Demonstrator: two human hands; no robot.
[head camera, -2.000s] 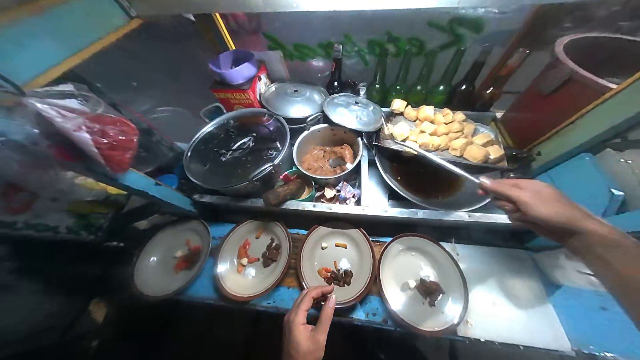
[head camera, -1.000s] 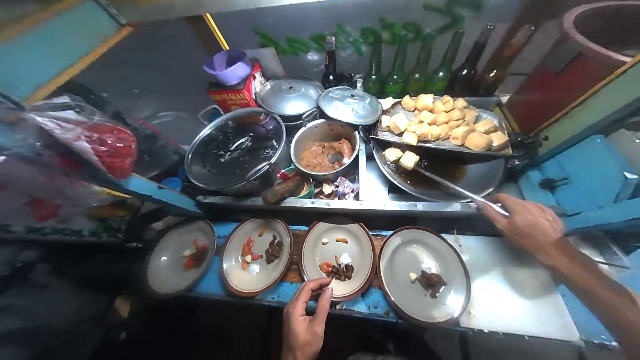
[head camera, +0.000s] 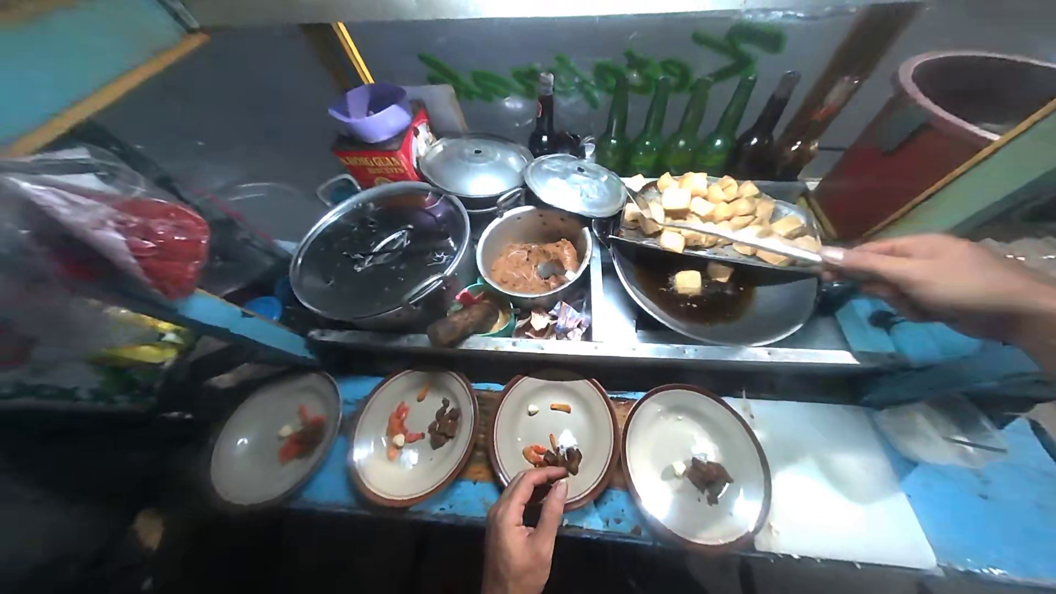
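Note:
My right hand (head camera: 932, 276) holds the handle of a long metal spatula (head camera: 734, 235), whose far end is among the fried tofu cubes (head camera: 701, 202) on a metal tray above the wok. Two cubes (head camera: 687, 283) lie in the dark oil of the wok (head camera: 767, 326). My left hand (head camera: 528, 520) is at the near rim of the third plate (head camera: 513, 396), thumb and forefinger apart, close to dark brown pieces (head camera: 569, 459) and red chili; whether it touches them is unclear. The other plates (head camera: 693, 412) in the row bear similar pieces, chili and garlic-like bits.
Behind the plates stand a large lidded pan (head camera: 379, 252), a pot of brown paste (head camera: 536, 256), a lidded pot (head camera: 477, 165) and a stone pestle (head camera: 464, 323). Several glass bottles (head camera: 656, 132) line the back. A white board (head camera: 833, 478) lies right of the plates, and a red bucket (head camera: 899, 157) stands back right.
The spatula has moved from over the wok, where it bore cubes, up to the tray. Two cubes now lie in the oil. My left hand has stayed by the third plate.

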